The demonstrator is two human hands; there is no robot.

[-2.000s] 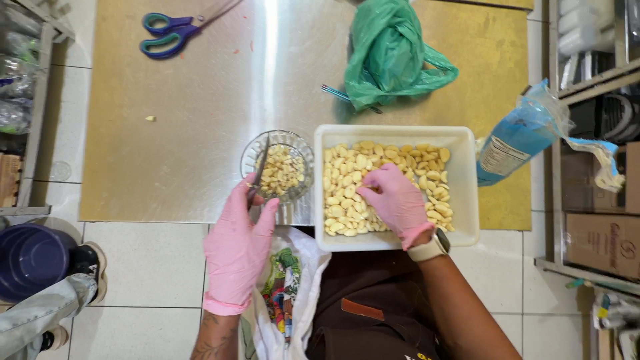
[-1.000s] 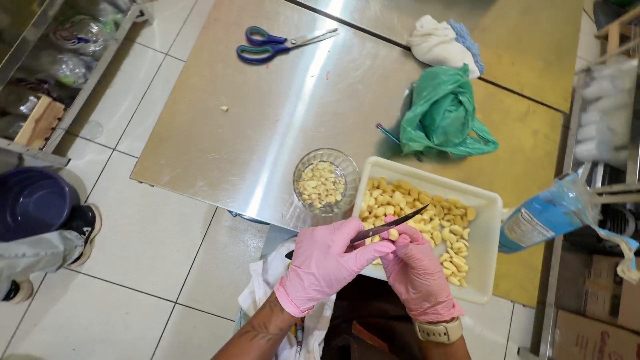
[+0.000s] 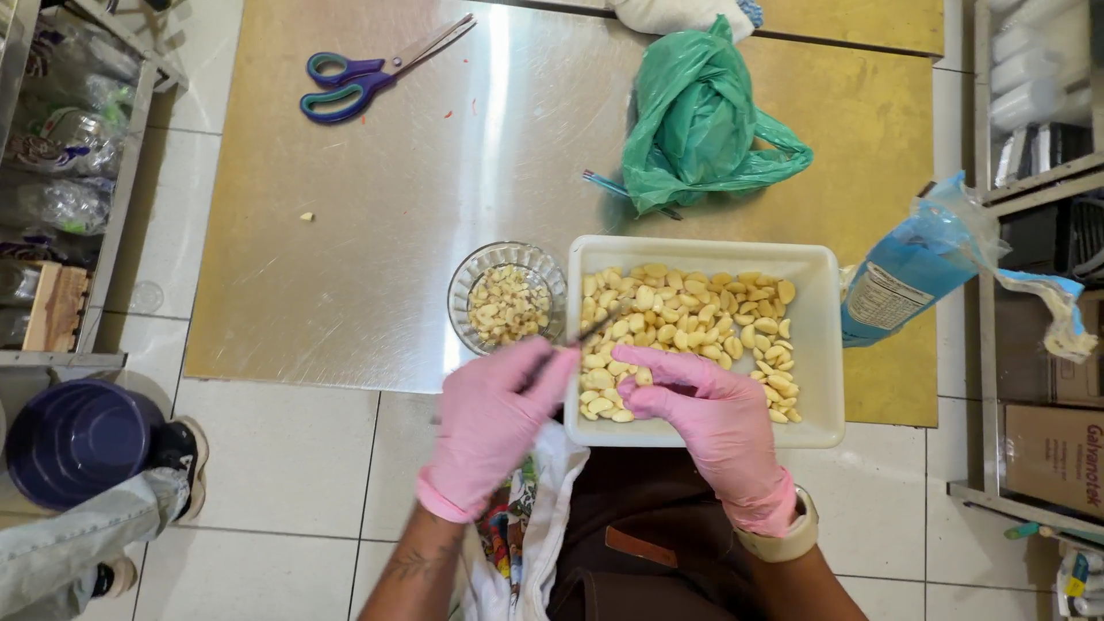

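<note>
My left hand (image 3: 500, 418), in a pink glove, grips a small knife (image 3: 598, 326), blurred, its blade pointing up and right over the tub's left edge. My right hand (image 3: 707, 414), gloved in pink too, pinches a pale peeled clove (image 3: 643, 376), apparently garlic, between thumb and fingertips. Below both hands is a white plastic tub (image 3: 824, 345) with many whole pale cloves (image 3: 681, 315). Left of the tub, a ribbed glass bowl (image 3: 460, 297) contains small cut pieces (image 3: 509, 306).
Blue-handled scissors (image 3: 362, 82) lie on the metal table (image 3: 345, 224), with a small pale piece (image 3: 307, 216) nearer. A green plastic bag (image 3: 703, 121) is behind the tub, an opened blue package (image 3: 897, 276) right of it. Another person's leg (image 3: 95, 517) is at lower left, beside a dark bucket (image 3: 78, 440).
Two seconds ago my right hand was among the cloves in the tub; one second ago both hands met at the knife. Now they are slightly apart. The view has shifted and turned.
</note>
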